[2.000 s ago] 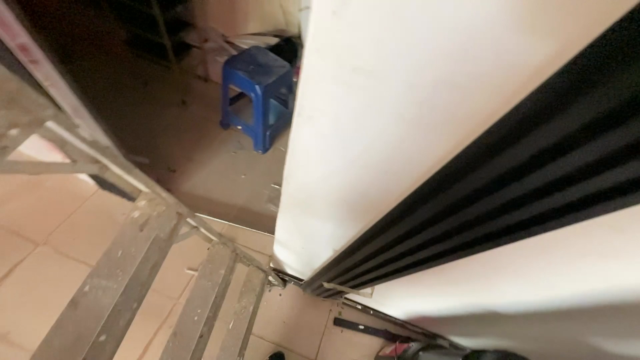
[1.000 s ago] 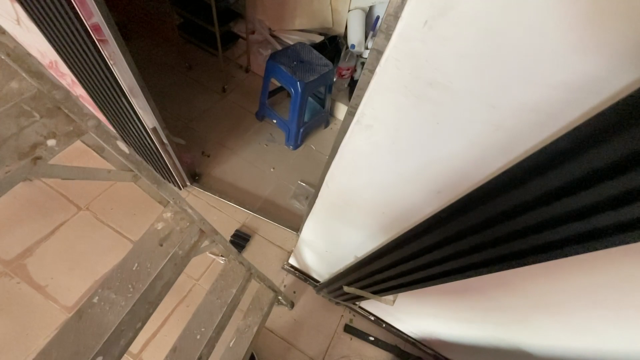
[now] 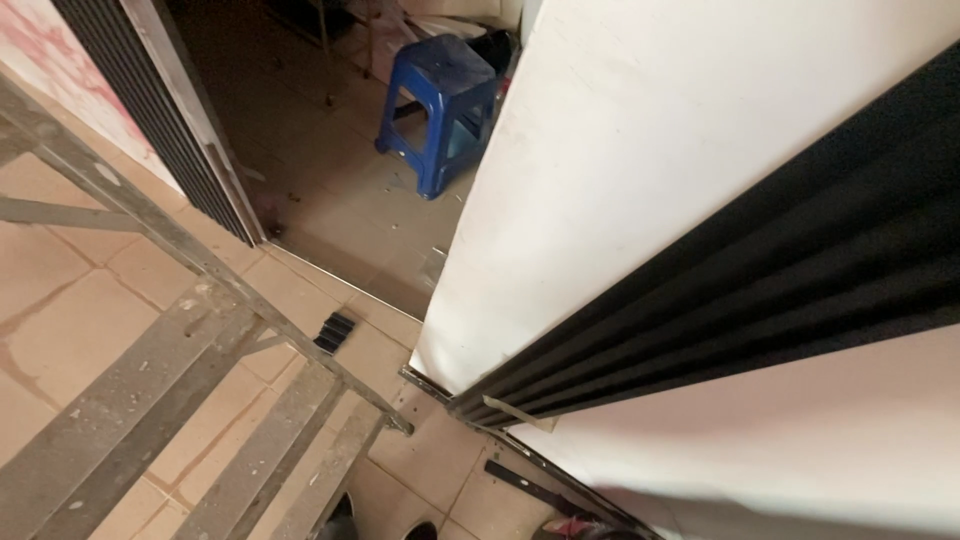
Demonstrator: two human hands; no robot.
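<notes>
Neither my left hand nor my right hand is in the head view, so what they hold or touch is hidden. A metal stepladder, speckled with paint, fills the lower left, its treads running down towards the floor. On the right a black ribbed wall panel stands against white wall sheeting. A strip of tape crosses the panel near its bottom end. On the floor tiles between ladder and doorway lies a small black ribbed offcut.
Through the doorway stands a blue plastic stool with clutter behind it. A second black ribbed panel edges the doorway's left side. A black strip lies on the floor by the wall base. Dark rounded objects show at the bottom edge.
The view has shifted, bringing the left doorway edge and the small black offcut into sight since two seconds ago. No object has plainly moved.
</notes>
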